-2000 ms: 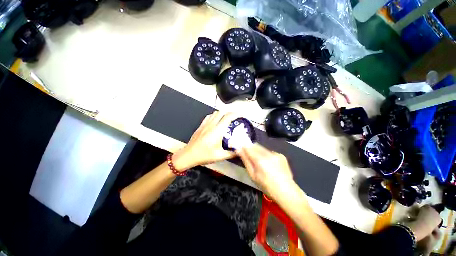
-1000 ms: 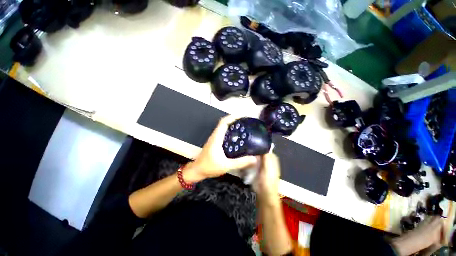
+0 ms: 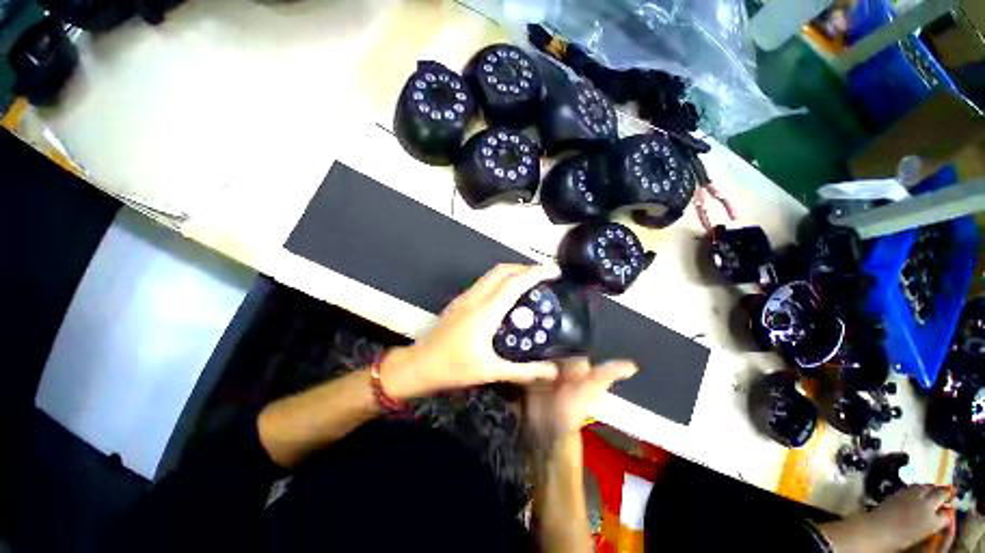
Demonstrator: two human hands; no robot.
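Observation:
My left hand [image 3: 462, 337], with a red bead bracelet at its wrist, grips a black camera head [image 3: 566, 320] above the dark grey work mat [image 3: 378, 232]. The head's round face, with its ring of pale dots and a bright spot, is turned to the left and up. My right hand [image 3: 569, 398] is just below the head, blurred, with a finger or thumb stretched to the right. It overlaps the head's lower edge; whether it touches it or holds anything is unclear. No white cloth shows.
Several camera heads [image 3: 508, 162] with dotted faces stand behind the mat. A clear plastic bag [image 3: 691, 54] and black cables [image 3: 637, 95] lie at the back. Open housings [image 3: 797, 319] and a blue bin [image 3: 905, 324] are at right. Another person's hand [image 3: 907, 516] is at lower right.
My right hand has stopped rubbing the face with the white cloth and moved below the head; the cloth has gone from sight. My left hand has turned the head, showing its side.

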